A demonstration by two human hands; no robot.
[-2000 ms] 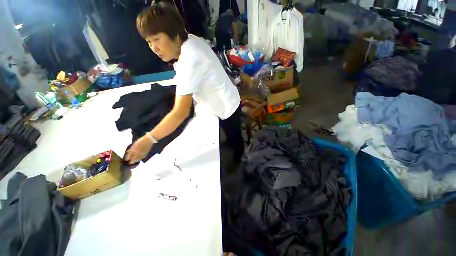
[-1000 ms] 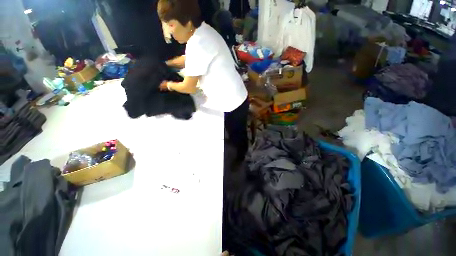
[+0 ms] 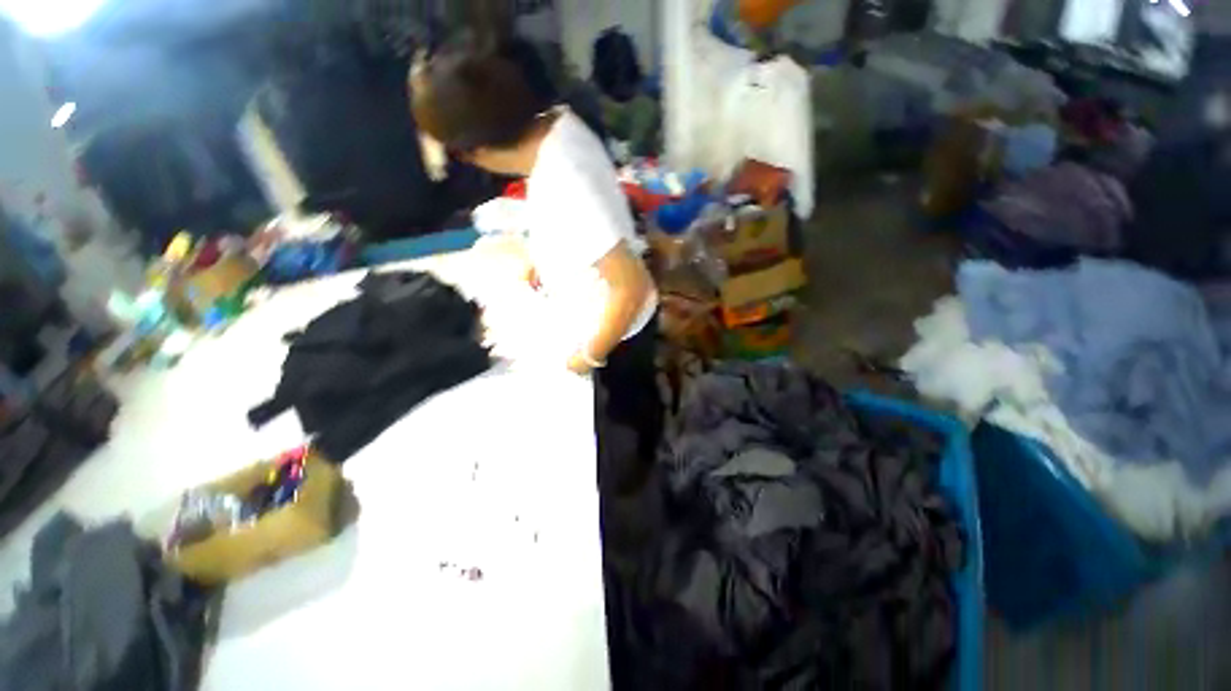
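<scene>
Neither of my hands is in view. A black garment (image 3: 385, 354) lies spread on the long white table (image 3: 446, 486). A small cardboard box (image 3: 257, 524) with small items in it stands on the table, nearer to me. A dark grey garment (image 3: 95, 601) lies at the table's lower left edge. A blue bin (image 3: 967, 540) heaped with dark garments (image 3: 797, 527) stands close to the table's right edge. The picture is blurred.
A person in white (image 3: 581, 203) stands at the table's far right side, head turned down and away. A second blue bin (image 3: 1060, 533) at the right has light-blue and white garments (image 3: 1093, 351) heaped over it. Stacked cardboard boxes (image 3: 759, 286) stand behind the person.
The black garment, bunched in the person's hands a second ago, now lies spread on the table. The person has let it go and turned, one arm lowered to the table's edge.
</scene>
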